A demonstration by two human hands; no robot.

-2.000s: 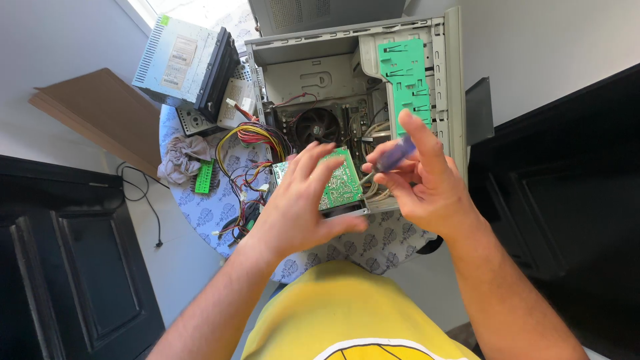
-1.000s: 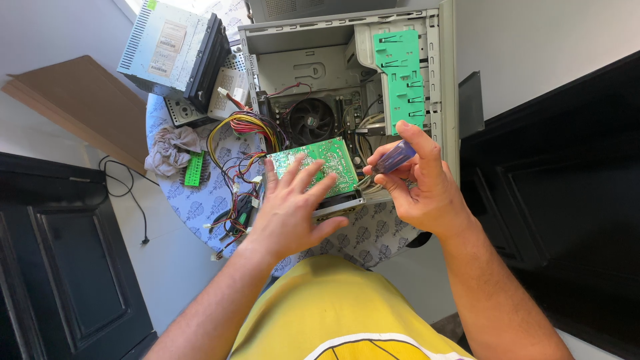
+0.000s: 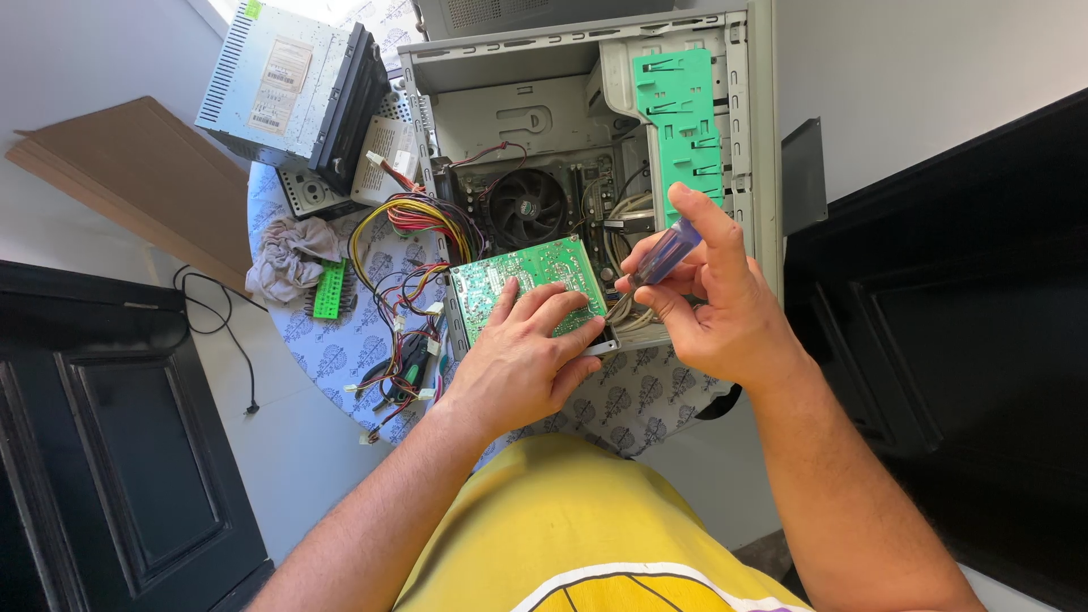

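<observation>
My left hand point(image 3: 531, 357) rests with spread fingers on a green circuit board point(image 3: 544, 259), which lies in a metal housing at the near edge of an opened computer case point(image 3: 761, 170). Between the fingers of my right hand point(image 3: 722, 297) is a screwdriver with a translucent purple handle point(image 3: 669, 252); its tip points down-left, close to the board's right edge, and cannot be made out clearly. Beyond the board a black cooling fan point(image 3: 527, 206) sits inside the case. A bundle of coloured wires point(image 3: 416, 217) runs out at the housing's left.
A metal car stereo unit point(image 3: 285, 85) stands at the back left of the cloth-covered table point(image 3: 331, 353). Near it are a crumpled cloth point(image 3: 291, 255) and a bright green screwdriver bit holder point(image 3: 330, 289). Loose connectors and a black-and-green tool point(image 3: 415, 365) lie left of the board.
My left hand was raised over the board two seconds ago and now lies flat on it. My right hand still holds the screwdriver beside the board.
</observation>
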